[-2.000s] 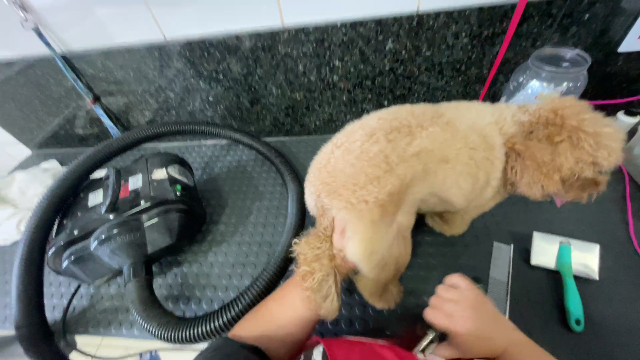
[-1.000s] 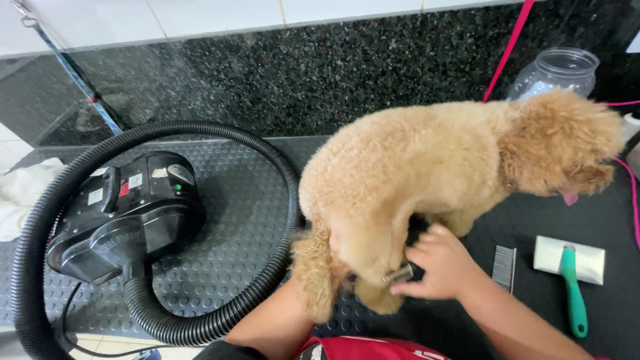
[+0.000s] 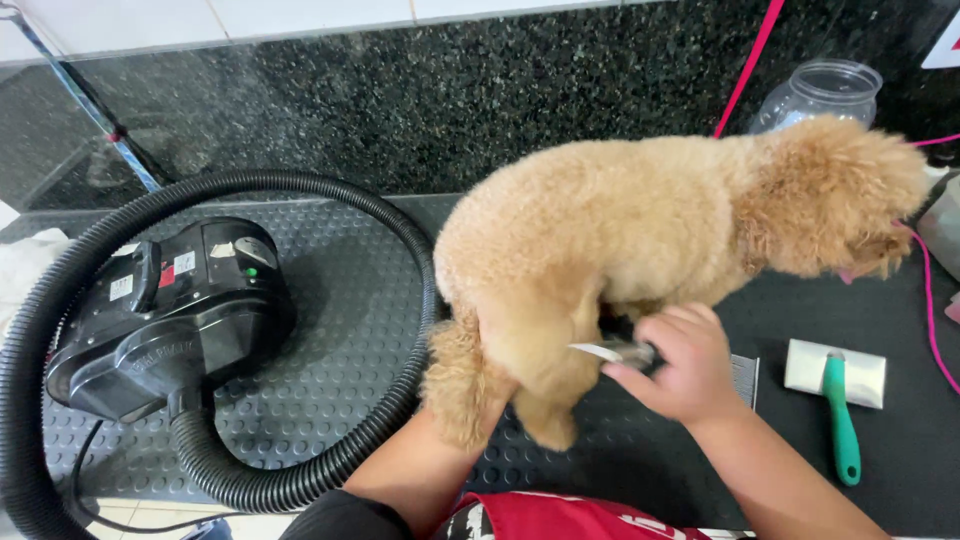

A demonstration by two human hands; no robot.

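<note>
A curly apricot dog, poodle-like (image 3: 600, 217), stands on the black rubber-topped table with its head to the right and its rump to the left. My right hand (image 3: 679, 360) is closed around a pair of metal scissors (image 3: 619, 352), whose blades point left at the dog's hind leg. My left forearm (image 3: 427, 457) reaches up behind the dog's tail; the left hand itself is hidden by the dog. A metal comb (image 3: 745, 379) lies partly behind my right wrist. Right of it rests a slicker brush with a green handle (image 3: 841, 420).
A black pet dryer (image 3: 180, 307) sits at the left, ringed by its ribbed hose (image 3: 300, 180). A clear plastic jar (image 3: 832, 94) stands behind the dog's head. A pink strap (image 3: 750, 67) runs up the granite backsplash (image 3: 412, 105). White cloth (image 3: 26, 262) lies at the left edge.
My right hand has moved up from beside the comb near the table's front edge to the dog's hind leg, with the scissors in it. The dog's head has shifted slightly.
</note>
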